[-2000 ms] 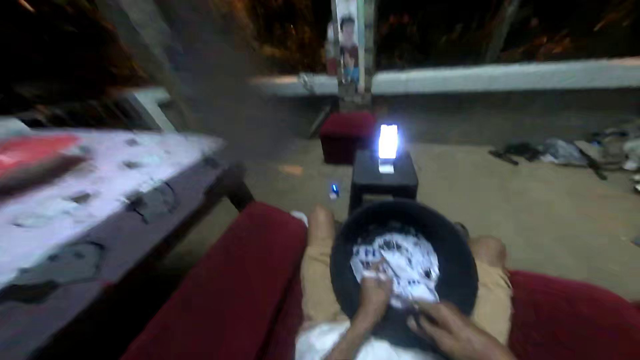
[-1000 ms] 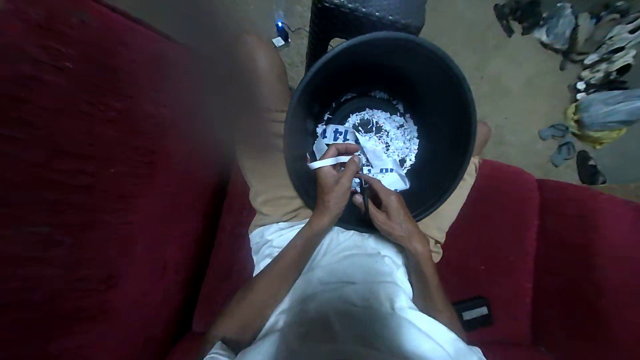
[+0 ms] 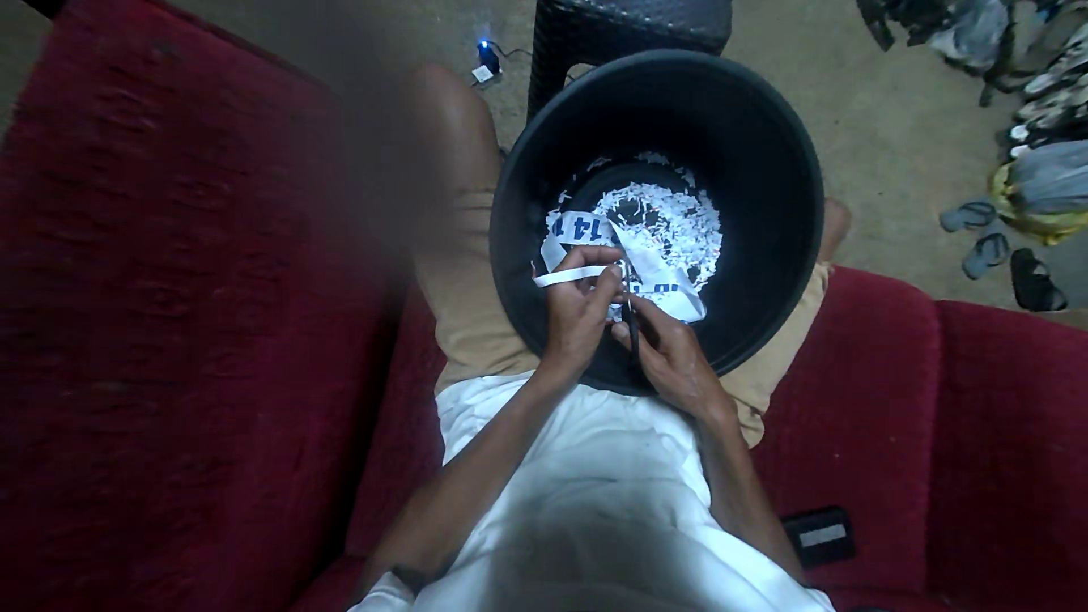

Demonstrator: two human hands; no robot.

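Observation:
A black round tub point(image 3: 765, 212) rests between my thighs. Small white scraps point(image 3: 671, 225) lie on its bottom in a ring. Over the tub's near side, my left hand point(image 3: 582, 302) pinches white printed strips point(image 3: 582, 228) that hang in a loop; a narrow white strip point(image 3: 565, 276) sticks out to its left. My right hand point(image 3: 676, 348) holds scissors point(image 3: 631, 327) with dark handles, their blades pointing up at the strip by my left fingertips. The exact contact of blades and strip is too small to tell.
Red sofa cushions point(image 3: 875, 408) lie on both sides, with a black case point(image 3: 820, 535) on the right one. A black woven stool point(image 3: 637, 25) stands beyond the tub. A small device with a blue light point(image 3: 487, 58) is on the floor. Sandals point(image 3: 986, 255) and bags point(image 3: 1054, 178) lie at the right.
The view has tilted down strongly since the first frame. Between one second ago and now, both hands stay over the near side of the tub, with strip and scissors held much as before.

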